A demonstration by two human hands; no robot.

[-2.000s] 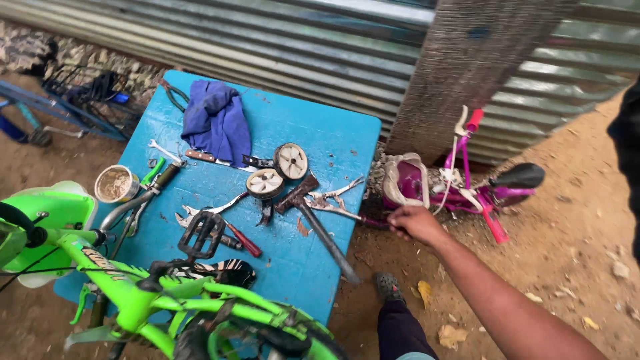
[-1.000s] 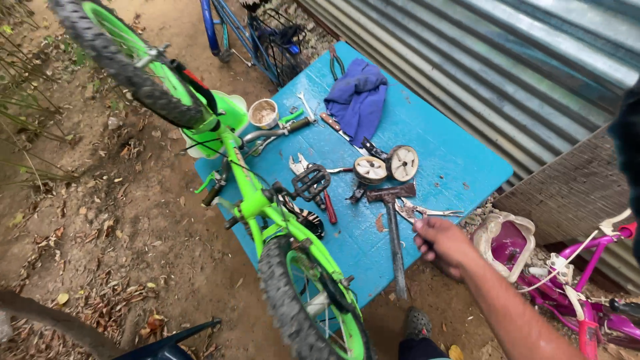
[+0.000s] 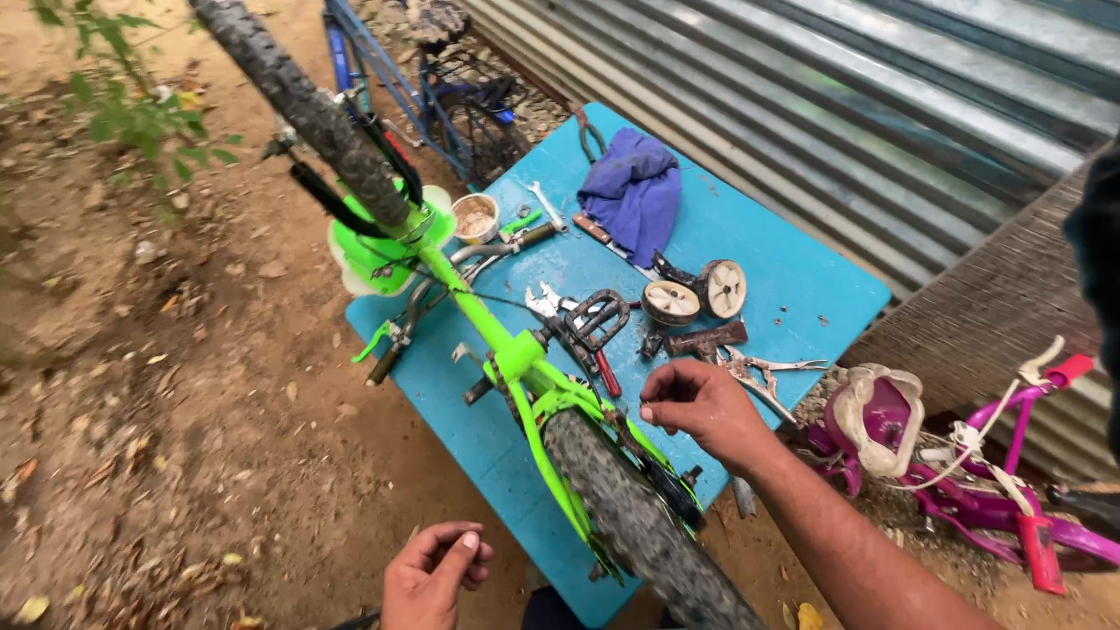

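A green bicycle (image 3: 516,357) lies upside down across a blue table (image 3: 787,262), its knobby rear tyre (image 3: 630,516) toward me. My right hand (image 3: 700,407) is above the table just right of the frame, fingers curled; whether it holds something small I cannot tell. My left hand (image 3: 437,569) is low, left of the rear tyre, thumb against curled fingers, with no object visible. A hammer (image 3: 707,339), locking pliers (image 3: 761,367), two small training wheels (image 3: 671,302), an adjustable wrench (image 3: 547,302) and a red-handled tool (image 3: 607,374) lie near the black pedal (image 3: 598,319).
A purple cloth (image 3: 632,192), a knife (image 3: 593,229), a combination wrench (image 3: 548,206) and a tub (image 3: 476,217) are on the table's far part. A corrugated metal wall (image 3: 787,114) runs behind. A pink bicycle (image 3: 971,490) stands right, a blue bicycle (image 3: 385,70) at the back.
My right hand has moved left from beside the pliers to near the green frame. My left hand has come into view at the bottom. The view has swung left.
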